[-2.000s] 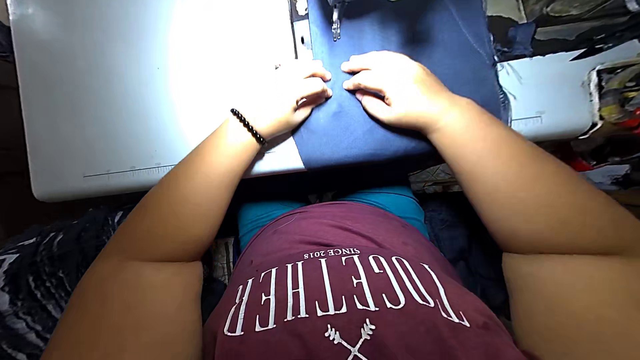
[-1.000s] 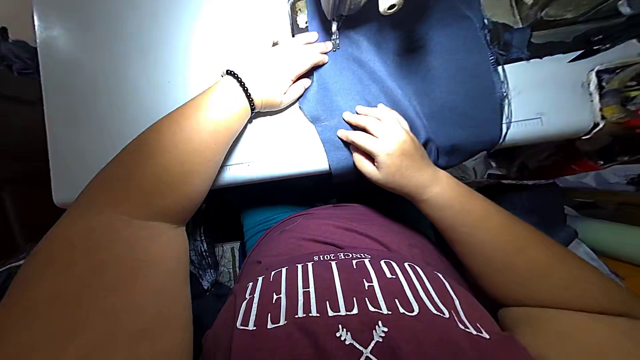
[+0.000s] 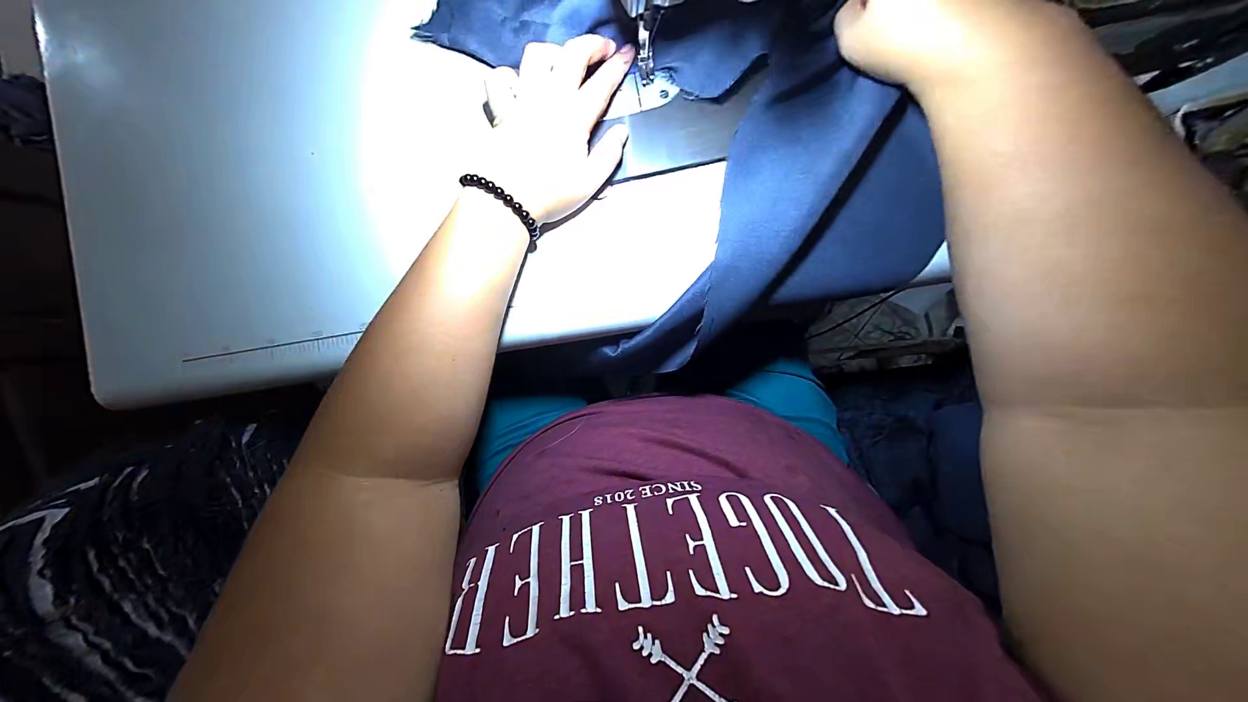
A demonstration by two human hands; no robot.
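Dark blue fabric point(image 3: 809, 185) lies bunched around the presser foot point(image 3: 644, 63) of a sewing machine and drapes over the table's front edge on the right. Just left of the foot, my left hand point(image 3: 561, 127) rests on the machine's surface, its index fingertip close to the foot and at the fabric's edge; a black bead bracelet point(image 3: 499, 198) is on the wrist. My right hand point(image 3: 902, 39) is at the upper right over the fabric, partly cut off by the frame, with its fingers hidden.
The white sewing table point(image 3: 214, 214) with a printed ruler scale extends to the left under a bright glare. A metal needle plate point(image 3: 655, 96) shows beneath the foot. Dark patterned cloth point(image 3: 107, 565) lies at lower left, and other cloths are piled at the right.
My right hand has moved up and to the right from the fabric near the front edge. The fabric has shifted and folded, baring the needle plate and the table in front of it.
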